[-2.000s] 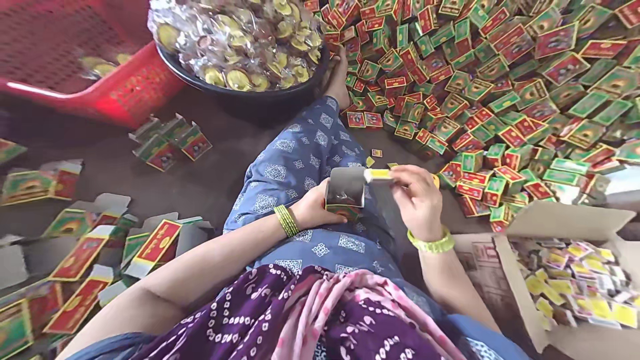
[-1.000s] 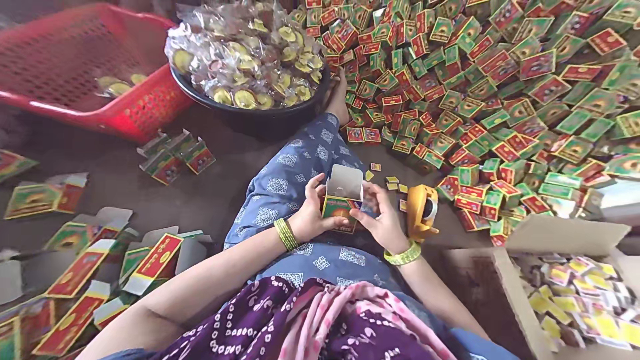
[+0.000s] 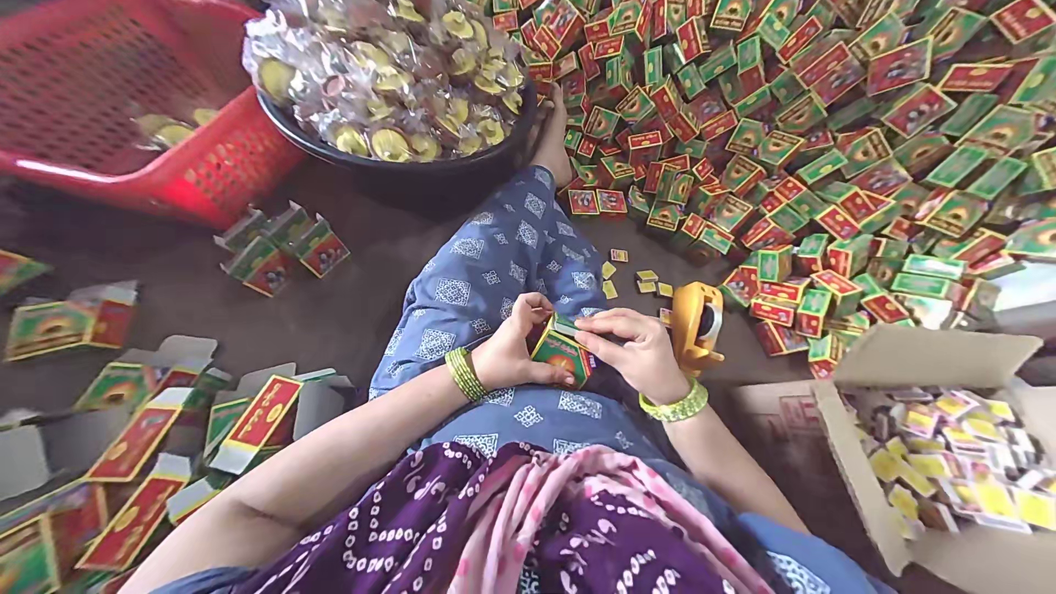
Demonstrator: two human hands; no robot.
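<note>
A small green and red printed carton point(image 3: 563, 356) is held over my lap. My left hand point(image 3: 521, 351) grips it from the left, thumb across its front. The fingers of my right hand point(image 3: 631, 342) press on the carton's top flap point(image 3: 564, 326) from the right; the inside of the carton is hidden. Just right of that hand, a yellow tape dispenser point(image 3: 695, 327) stands on the floor, beside several small yellow packets point(image 3: 647, 280).
Many printed cartons point(image 3: 792, 148) cover the floor ahead right. Open cartons point(image 3: 136, 433) lie at left. A black tub point(image 3: 396, 165) of wrapped round items, a red plastic basket point(image 3: 190, 169) and a cardboard box point(image 3: 932, 355) of small packets stand around my legs.
Two seconds ago my right hand held a small packet at the carton's opening. One second ago the carton's flap stood up; now it is folded down under my right fingers.
</note>
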